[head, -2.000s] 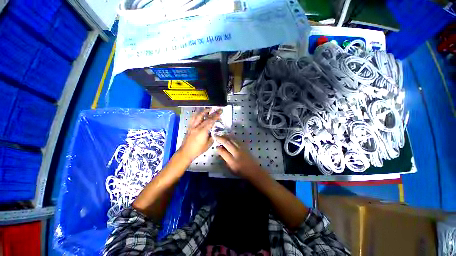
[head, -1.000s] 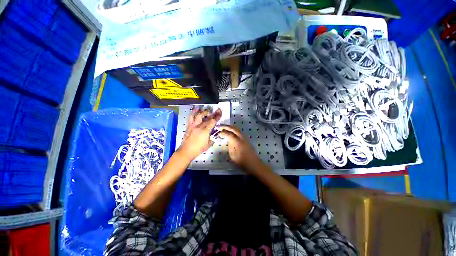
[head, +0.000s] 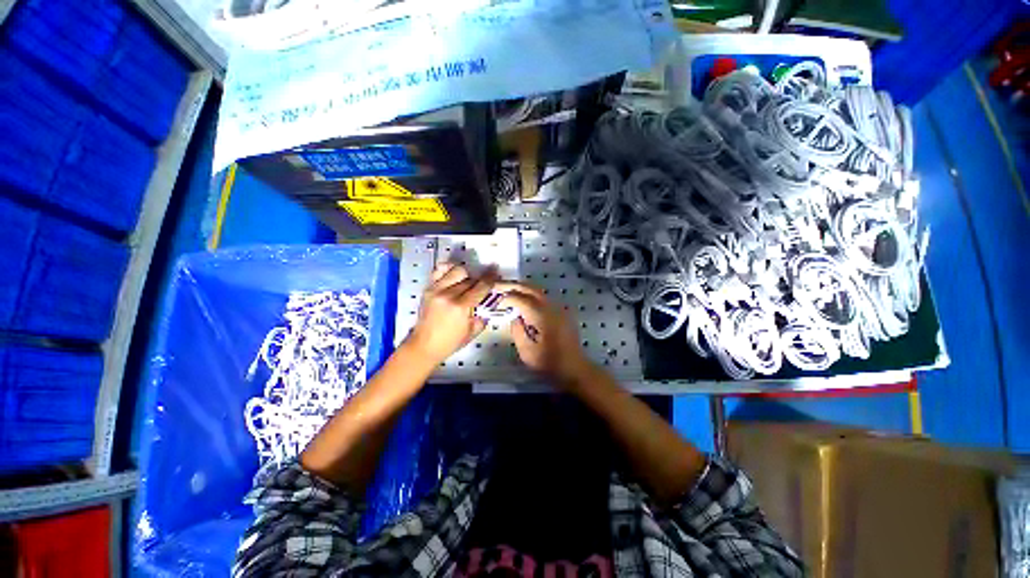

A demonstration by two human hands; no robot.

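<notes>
My left hand (head: 448, 307) and my right hand (head: 539, 324) meet over the perforated metal plate (head: 593, 327). Between their fingertips they hold a small white coiled cable (head: 494, 306); the fingers hide most of it, and its connector cannot be made out. A pale rectangular fixture (head: 494, 254) sits on the plate just beyond my fingertips. The black machine housing (head: 457, 169) with blue and yellow labels stands behind it.
A large heap of coiled cables (head: 791, 243) lies on the right on a dark green board. A blue lined tote (head: 198, 373) at left holds white cables (head: 311, 373). A printed cover sheet (head: 441, 79) drapes over the housing. A brown carton (head: 892, 497) is at lower right.
My left hand has drawn back slightly from the fixture, uncovering more of it. The coiled cable now shows between both hands. The view shifted between the two earlier frames.
</notes>
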